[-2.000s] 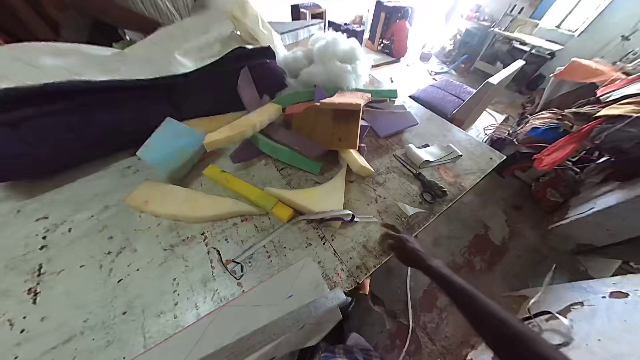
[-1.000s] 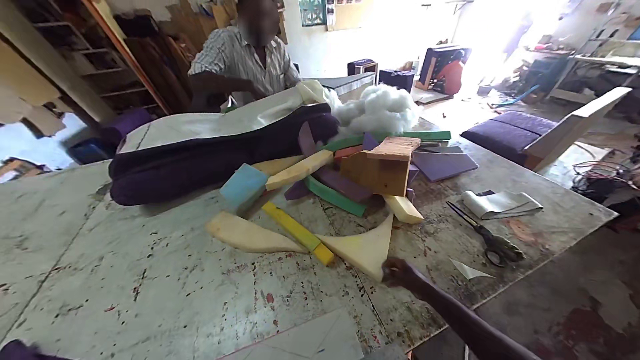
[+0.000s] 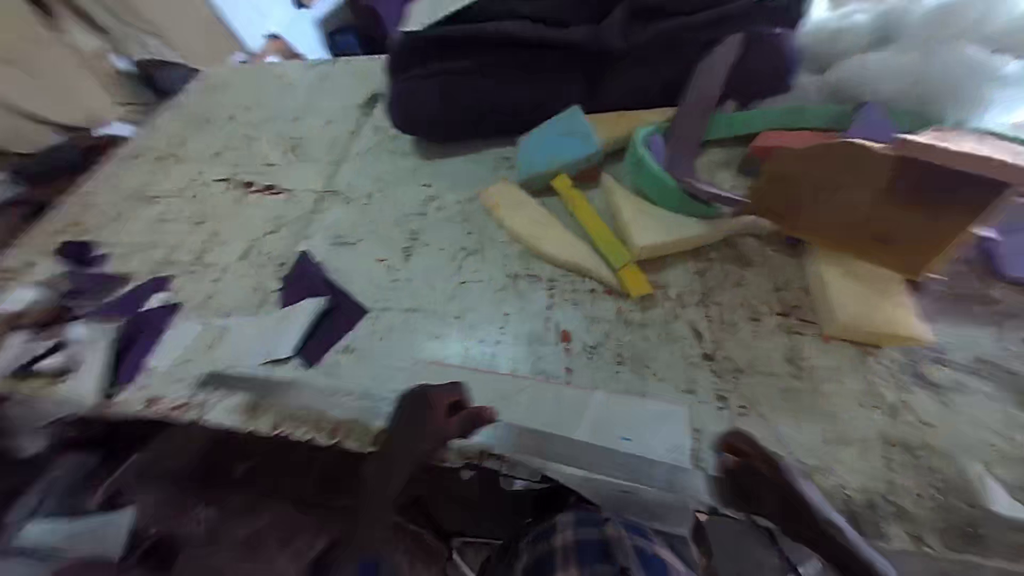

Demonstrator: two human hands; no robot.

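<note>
A pale sheet [image 3: 592, 416] with a thin red line along its far side lies at the table's front edge and folds down over it. My left hand [image 3: 440, 416] is at the sheet's left end, its fingers curled; blur hides whether they grip anything. Near the sheet's right end is my right hand [image 3: 748, 464], also blurred, with its fingertips not clear. Beyond the hands lie a yellow foam strip [image 3: 600, 232], a curved cream foam piece [image 3: 548, 236], a light blue foam block [image 3: 560, 148] and a bent green foam strip [image 3: 660, 180].
Purple fabric scraps [image 3: 320, 304] lie on the left of the worn table [image 3: 448, 320]. At the back are a dark purple cushion-like bundle [image 3: 592, 68] and white fluffy stuffing [image 3: 912, 60]. A brown foam block [image 3: 864, 200] stands at the right.
My right hand has left the cream foam piece it was at one second ago and is by the sheet. My left hand has come into view. The view has swung left and down.
</note>
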